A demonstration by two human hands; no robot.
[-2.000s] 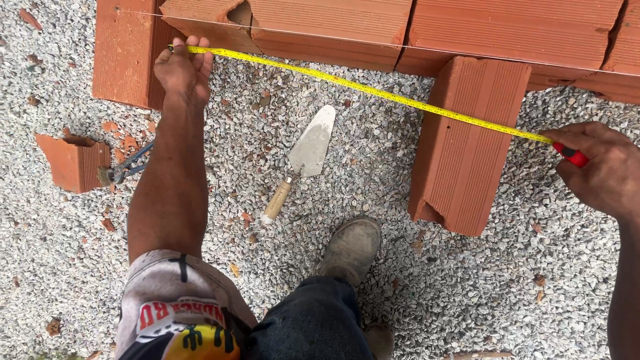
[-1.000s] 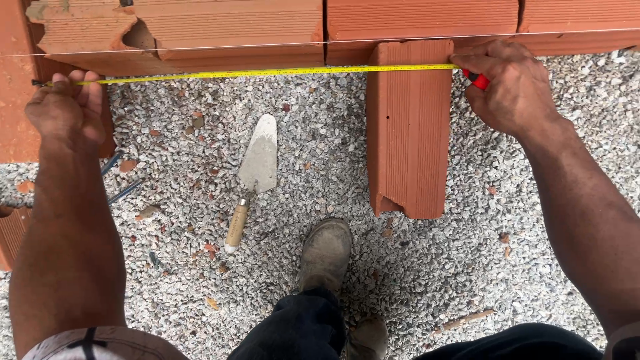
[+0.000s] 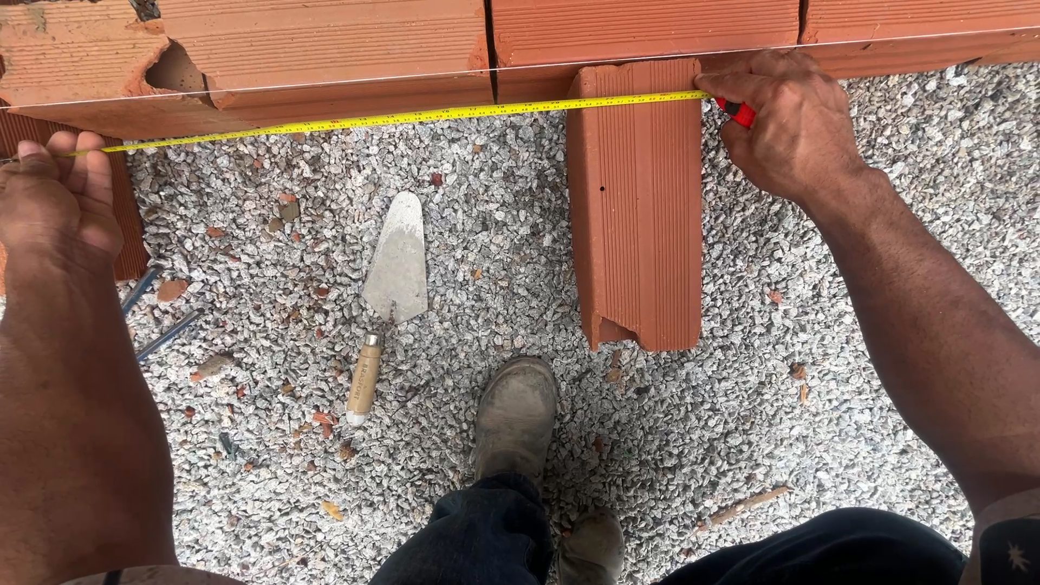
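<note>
A yellow tape measure blade (image 3: 455, 112) is stretched along the front of a row of red hollow clay bricks (image 3: 341, 41). At the far left, my left hand (image 3: 61, 199) pinches its end between the fingers. My right hand (image 3: 792, 122) grips the red tape case (image 3: 738, 111), mostly hidden by the fingers, by the top right corner of a loose clay brick (image 3: 638, 211). The blade crosses the top of that brick, which lies crosswise to the row. A taut white string (image 3: 569, 63) runs just above the blade.
A pointing trowel with a wooden handle (image 3: 364, 378) lies on the gravel between my hands. Two thin metal bars (image 3: 169, 335) show beside my left forearm. My boot (image 3: 516, 418) stands below the loose brick. One brick of the row has a broken hole.
The view has shifted, first rightward and then slightly back. Both hands have kept hold of the tape; my right hand has gone from beyond the loose brick to its top right corner.
</note>
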